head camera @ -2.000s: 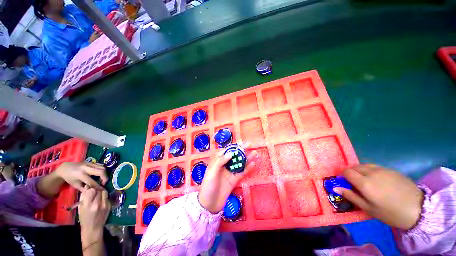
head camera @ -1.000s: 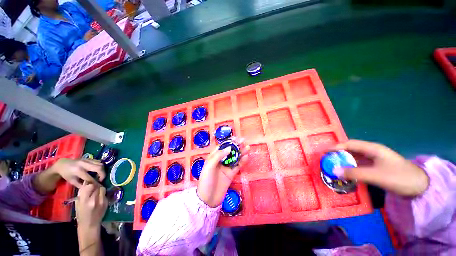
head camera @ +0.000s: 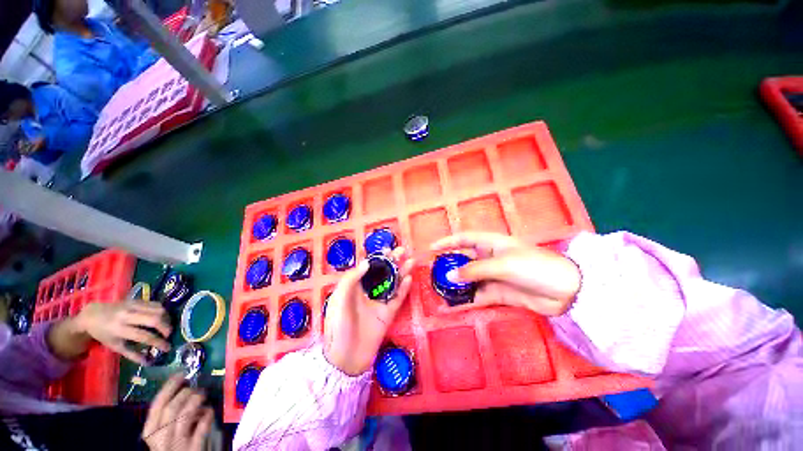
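My left hand (head camera: 357, 321) holds a round watch unit (head camera: 379, 277) with a black display and green marks, above the middle of the foam tray. My right hand (head camera: 519, 277) holds another watch unit (head camera: 453, 275) with a blue display, just right of the first; its fingers lie at the rim and face. The red foam tray (head camera: 570, 198) lies below both hands. Units with blue displays sit in its left pockets, and one blue unit (head camera: 394, 370) sits in a front pocket. Pockets under my hands and sleeves are partly hidden.
A loose unit (head camera: 416, 129) lies on the green surface behind the tray. At left are a tape roll (head camera: 203, 316), a neighbour's red tray (head camera: 106, 370) and that person's hands. A metal bar (head camera: 106, 225) crosses there. Another red tray (head camera: 779, 92) is at right; people in blue sit far left.
My right hand has lifted the blue unit from the tray's right front pocket area and moved left, beside my left hand. The loose unit and the tray appear shifted left in view.
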